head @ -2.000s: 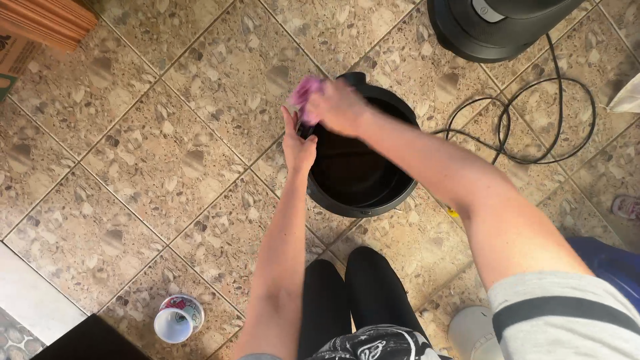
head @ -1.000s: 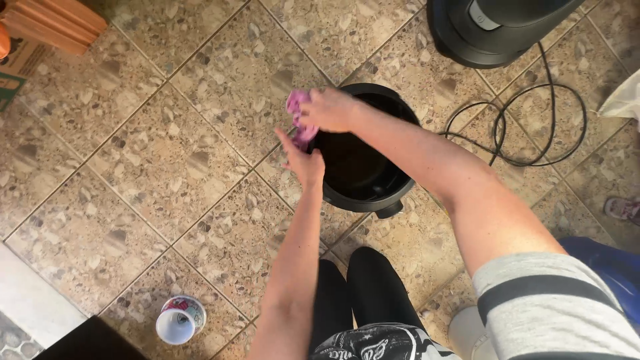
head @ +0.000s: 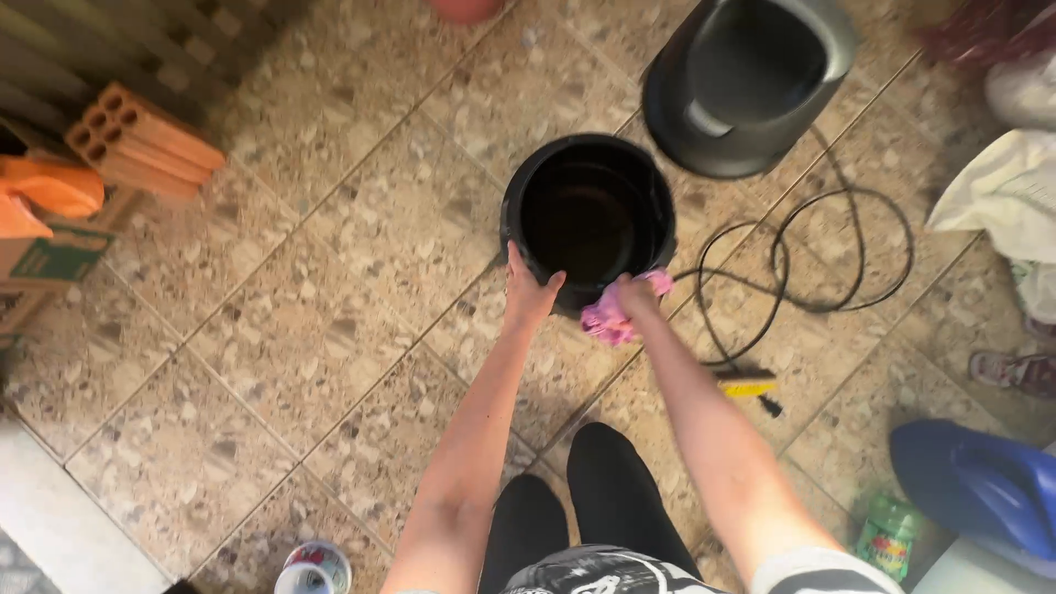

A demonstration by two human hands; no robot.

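Observation:
A round black bucket-like container is in front of me, its dark hollow facing up. My left hand grips its near left rim, thumb over the edge and fingers along the outer wall. In my right hand is a bunched pink cloth, pressed to the near right rim. Just beyond the container, to the right, stands a black and grey appliance housing; a black cable lies in loops on the floor below it.
Hollow clay bricks, an orange item and a cardboard box lie at left. A yellow brush-like item is near my right forearm. A white cup, green bottle, blue container and white cloth lie around.
My right hand and the pink cloth have moved from the container's upper left edge to its near right rim. The left hand now grips the near left rim. The view has shifted.

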